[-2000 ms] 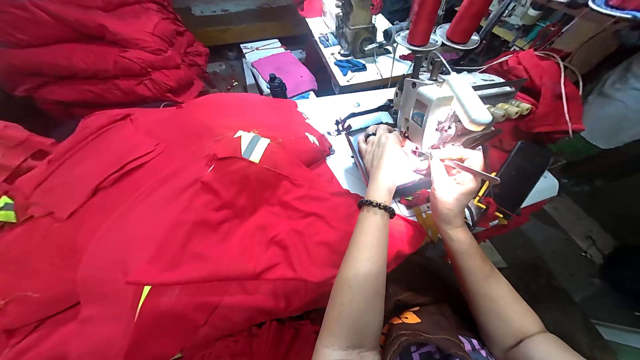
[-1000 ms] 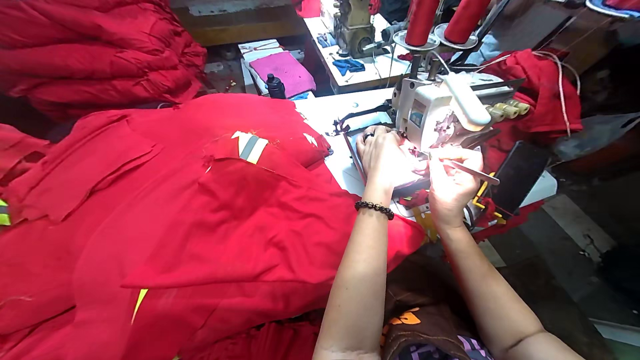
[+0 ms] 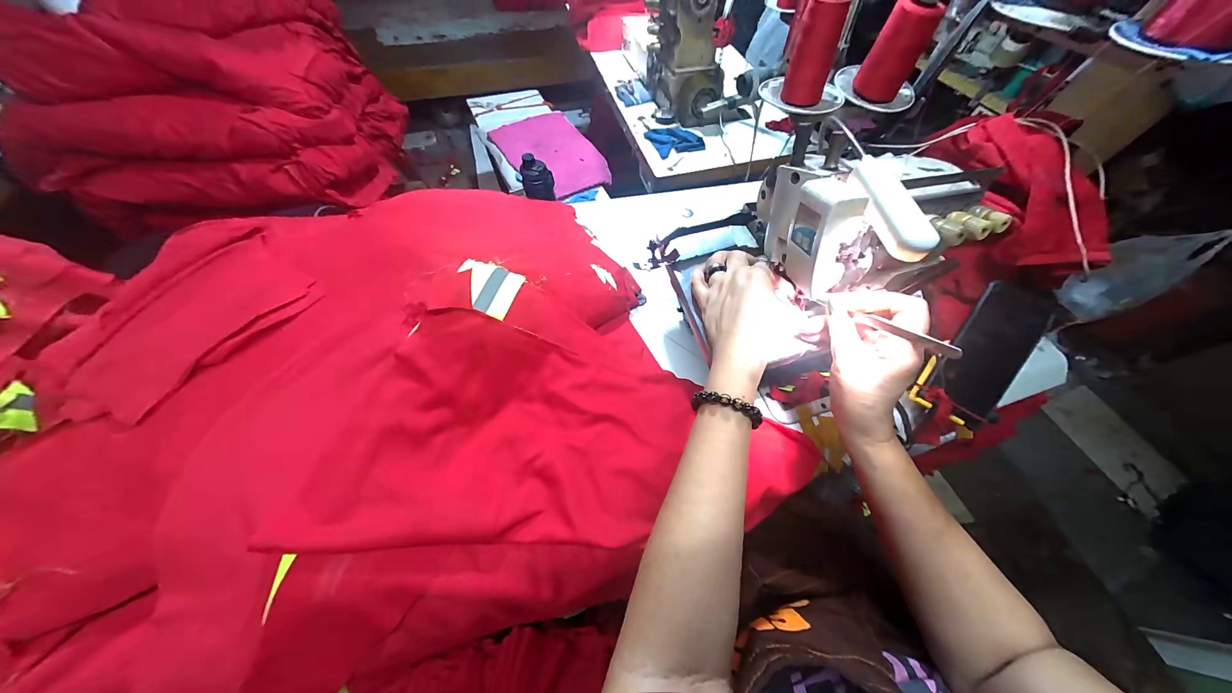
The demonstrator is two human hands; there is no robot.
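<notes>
My left hand [image 3: 746, 308] lies on the bed of a white sewing machine [image 3: 828, 217], left of its needle area, wearing a dark ring and a bead bracelet. Between the fingers of my right hand [image 3: 878, 361] is a pair of metal tweezers [image 3: 910, 336], its tip side pointing toward the needle area. Glare from the machine's lamp hides the fingertips and what they touch there. Red fabric [image 3: 500, 443] with a reflective strip [image 3: 496, 289] spreads over the table to the left.
Two red thread cones [image 3: 816, 53] stand above the machine. A black bottle [image 3: 536, 178] stands by a pink cloth [image 3: 553, 152] behind the table. A dark phone-like slab [image 3: 1001, 351] leans at the right. Another sewing machine [image 3: 685, 67] is behind, and bundled red fabric [image 3: 202, 106] fills the back left.
</notes>
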